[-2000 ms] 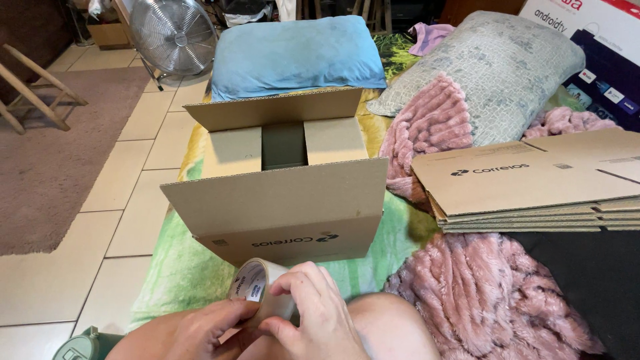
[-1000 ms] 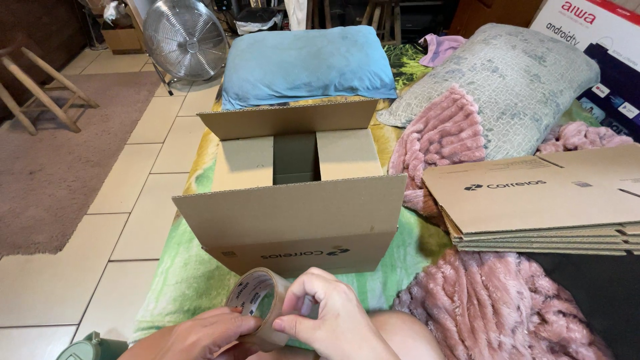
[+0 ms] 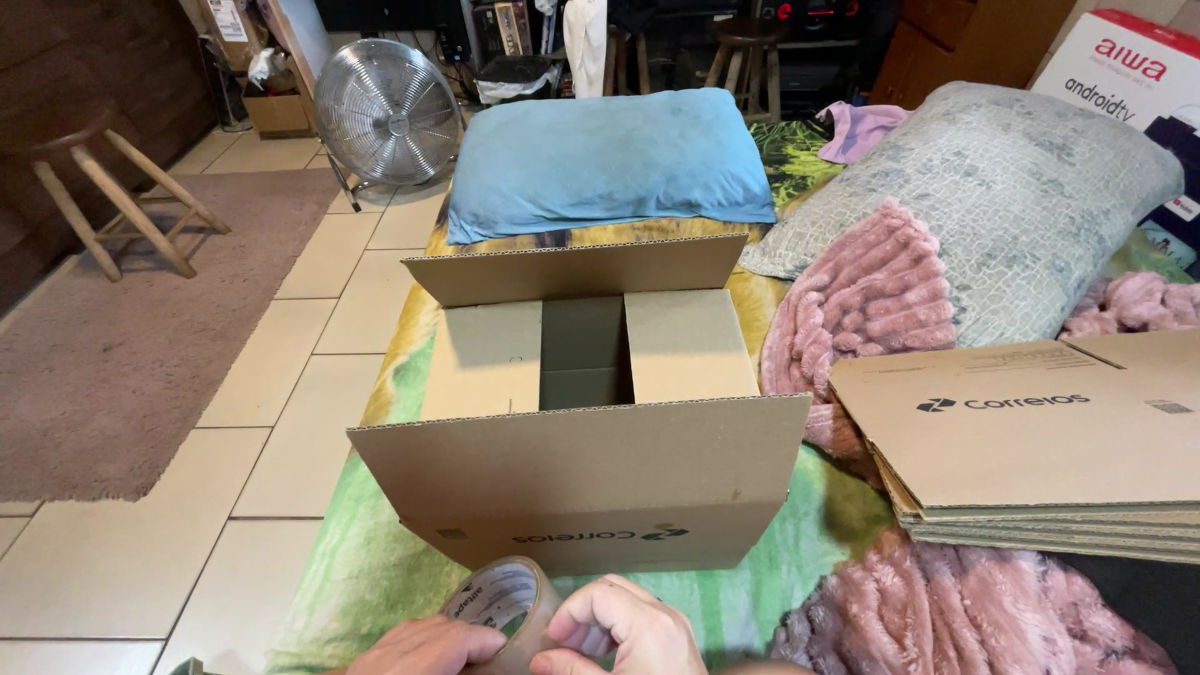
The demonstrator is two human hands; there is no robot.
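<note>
A roll of clear packing tape point(image 3: 525, 600) is at the bottom middle, just in front of a cardboard box. My left hand point(image 3: 427, 647) grips the roll at its left, thumb over the rim. My right hand point(image 3: 623, 633) has bent fingertips against the roll's right side; whether they pinch the tape's end cannot be told. The cardboard box point(image 3: 600, 539) stands on the green and yellow cloth. Its two short flaps are folded inward with a dark gap between them, and its two long flaps slant outward. The underside of the roll is hidden.
Flattened cardboard boxes point(image 3: 994, 450) lie stacked at the right, beside pink plush fabric point(image 3: 966, 609). Behind the box are a blue pillow point(image 3: 609, 164) and a patterned pillow point(image 3: 984, 206). A metal fan point(image 3: 389, 112) and a wooden stool point(image 3: 122, 202) stand on the floor at the left.
The view has shifted slightly. Both hands stay at the tape roll, and the box's flaps keep the same positions.
</note>
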